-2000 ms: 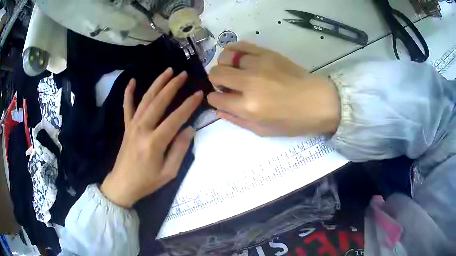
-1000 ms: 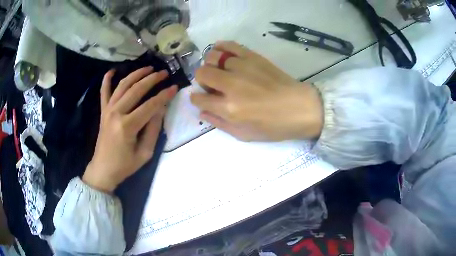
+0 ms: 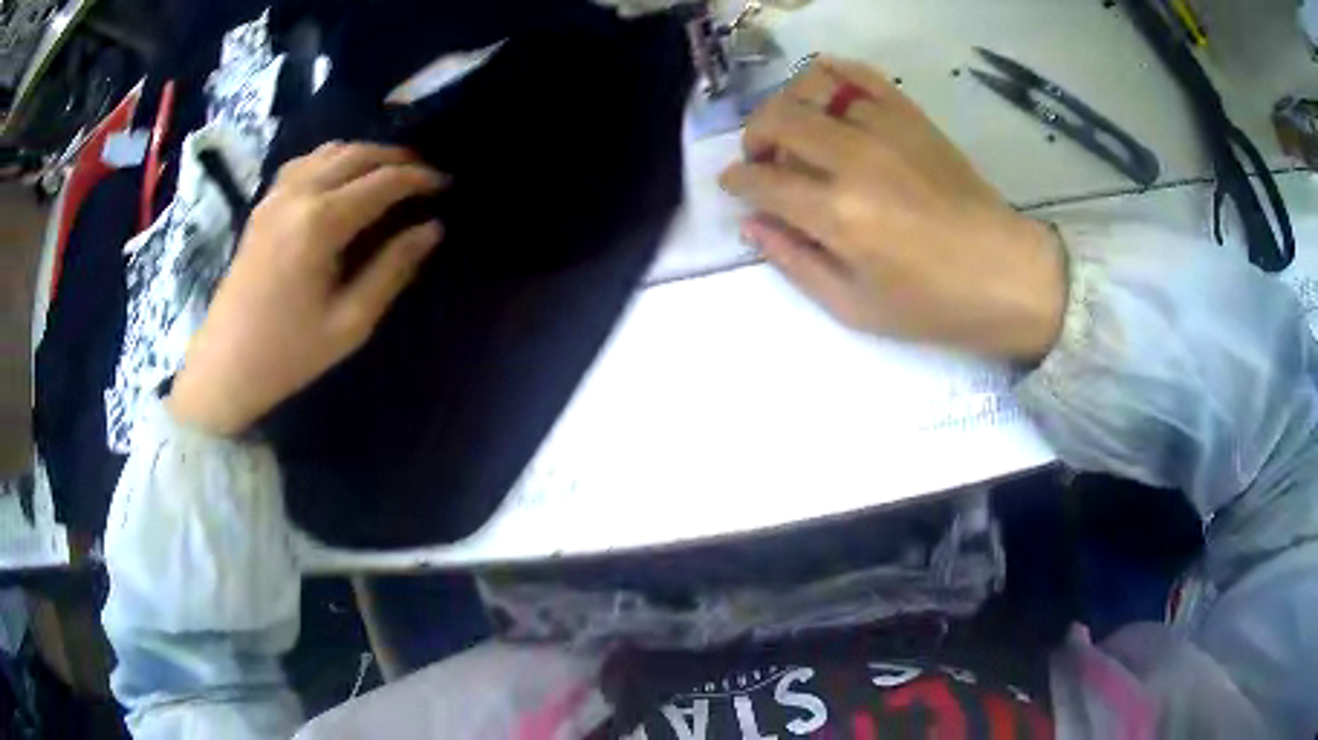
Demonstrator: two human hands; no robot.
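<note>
Black garment fabric lies spread from the machine over the left of the table, down to its front edge. My left hand is on its left part, fingers curled, with fabric gripped at the fingertips. My right hand, with a red ring, is just right of the fabric over the machine bed. Its fingers are curled; whether they hold anything is hidden. The presser foot shows at the top, beside the fabric's right edge. White lace with a black pattern lies left of my left hand.
Dark thread snips lie on the table behind my right hand. Black-handled scissors lie further right. A printed ruler runs along the front of the white table. A red item is at the far left. Clear plastic hangs under the table edge.
My left hand has moved left, away from the presser foot, and the black fabric now spreads wider across the table. My right hand is farther from the fabric. The camera view has shifted.
</note>
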